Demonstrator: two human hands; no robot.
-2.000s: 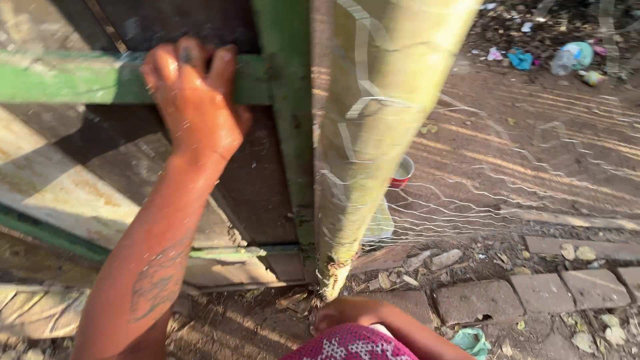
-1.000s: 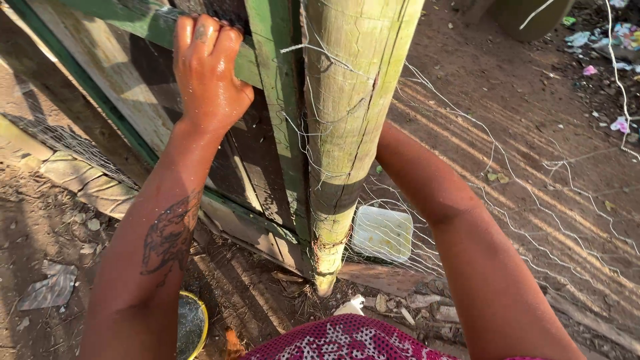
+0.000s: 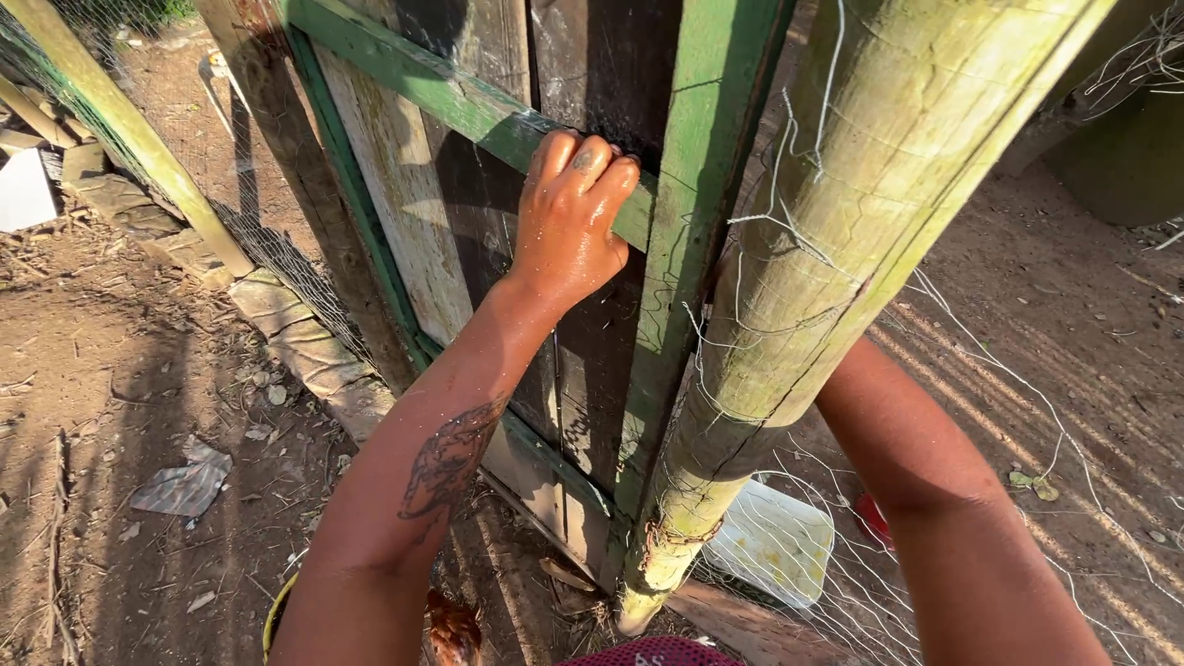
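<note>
My left hand (image 3: 575,217), wet and sandy, has its fingers curled over the green wooden crossbar (image 3: 444,88) of a plank gate (image 3: 592,65). Just right of the gate stands a thick round wooden post (image 3: 888,185) with loose wire mesh (image 3: 786,222) on it. My right forearm passes behind this post, and the post hides the right hand, so what it touches does not show. The gate's green upright (image 3: 689,185) stands close beside the post.
A pale plastic tub (image 3: 772,541) and a red object (image 3: 872,521) lie behind loose wire. Low at my left are a yellow-rimmed container (image 3: 277,610) and reddish-brown feathers (image 3: 451,629). A crumpled wrapper (image 3: 185,481) lies on the dirt. Stones (image 3: 305,342) edge a mesh fence (image 3: 287,277).
My right arm, low by my body two seconds ago, now reaches behind the post. My left hand stays on the crossbar. The view has swung left.
</note>
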